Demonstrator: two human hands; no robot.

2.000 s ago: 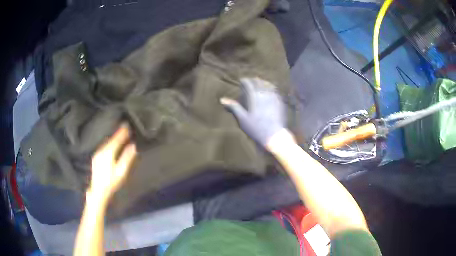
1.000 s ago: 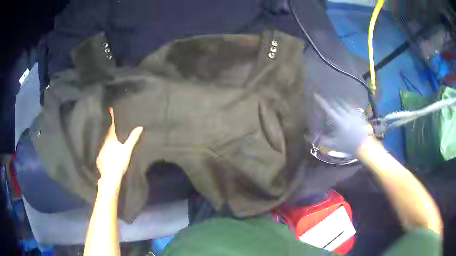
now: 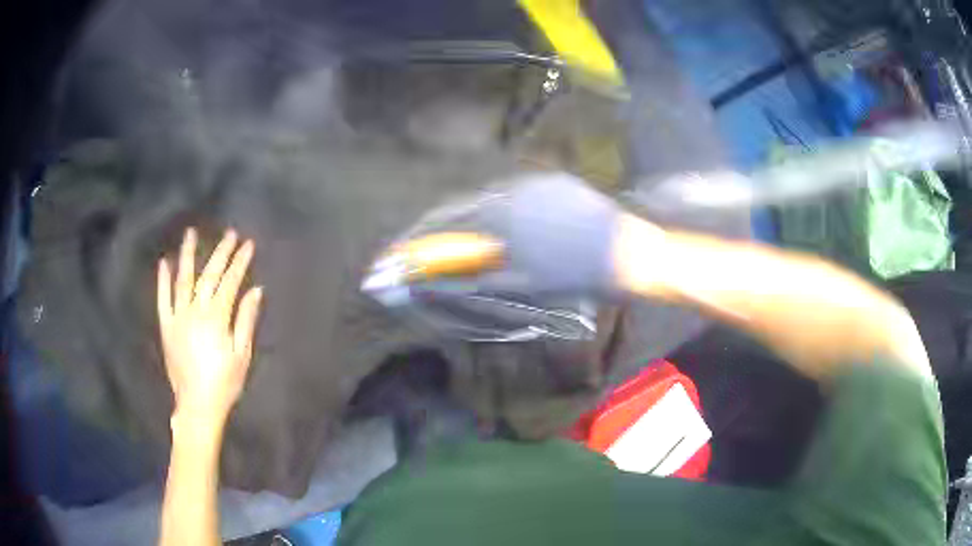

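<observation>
The olive-brown jacket (image 3: 288, 213) lies spread over the dark pad, blurred by motion and what looks like steam. My bare left hand (image 3: 208, 320) lies flat on the jacket's left part, fingers spread, holding nothing. My gloved right hand (image 3: 560, 235) is closed on the orange handle of the steam iron (image 3: 448, 256). The iron is over the middle of the jacket, tip pointing left; whether its plate touches the cloth cannot be told. Metal buttons (image 3: 551, 81) show at a cuff near the top.
The pale steam hose (image 3: 725, 188) runs right from the iron. A yellow hose (image 3: 576, 41) crosses the top. A red item with a white label (image 3: 663, 427) lies by my lap. A green bag (image 3: 906, 213) is at right. Dark cloth (image 3: 394, 23) lies behind the jacket.
My right hand has taken hold of the iron and moved it left from beside the jacket to above it, with its hose. My left hand has shifted slightly left and its fingers have spread.
</observation>
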